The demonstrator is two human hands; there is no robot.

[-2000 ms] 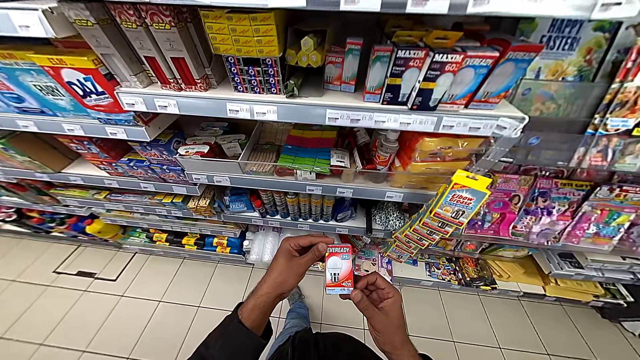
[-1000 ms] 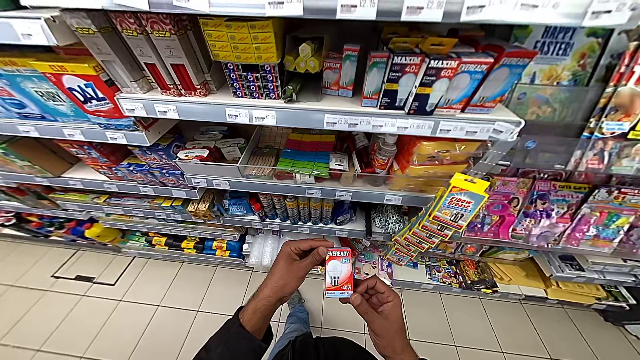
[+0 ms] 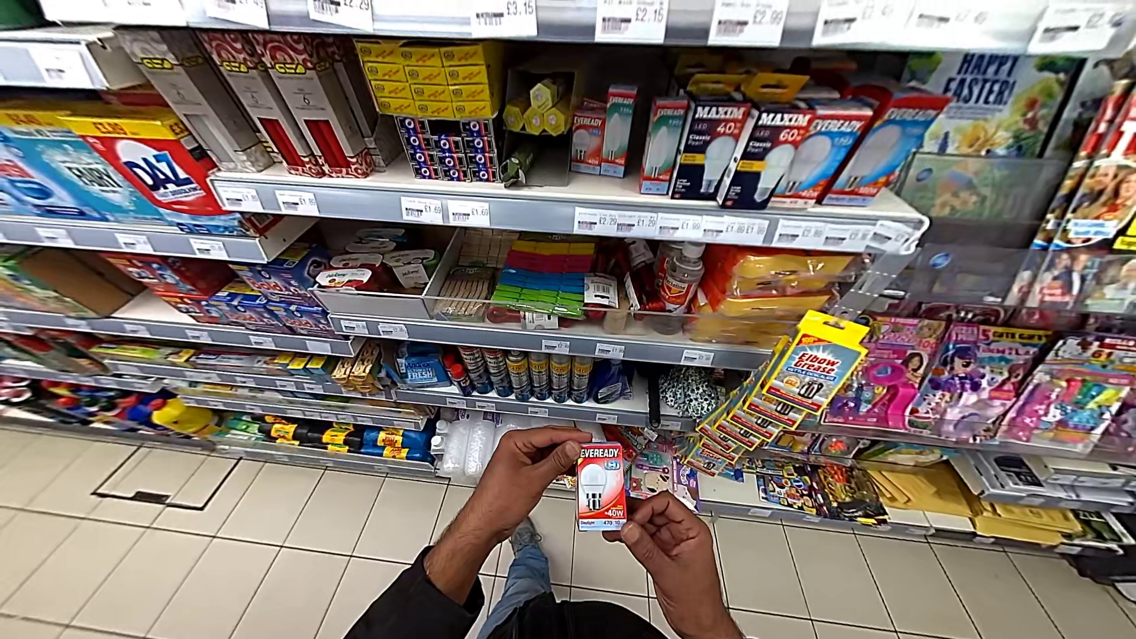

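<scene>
A small red and white Eveready light bulb box (image 3: 602, 488) is held upright between my two hands, its printed front facing me. The fingers of my left hand (image 3: 537, 466) pinch its upper left corner. My right hand (image 3: 661, 537) grips the lower right corner between thumb and fingers. Beyond them, on the upper shelf, stand larger Eveready bulb boxes (image 3: 816, 155), Maxim LED bulb boxes (image 3: 707, 149) and narrow Eveready boxes (image 3: 619, 131).
Elbow Grease packs (image 3: 812, 364) hang out from the shelf edge (image 3: 532, 335) just beyond my right hand. Spray cans (image 3: 539, 376) and clear plastic bottles (image 3: 461, 444) stand lower down. Tiled floor (image 3: 293, 550) lies below, with my shoe (image 3: 525, 534) on it.
</scene>
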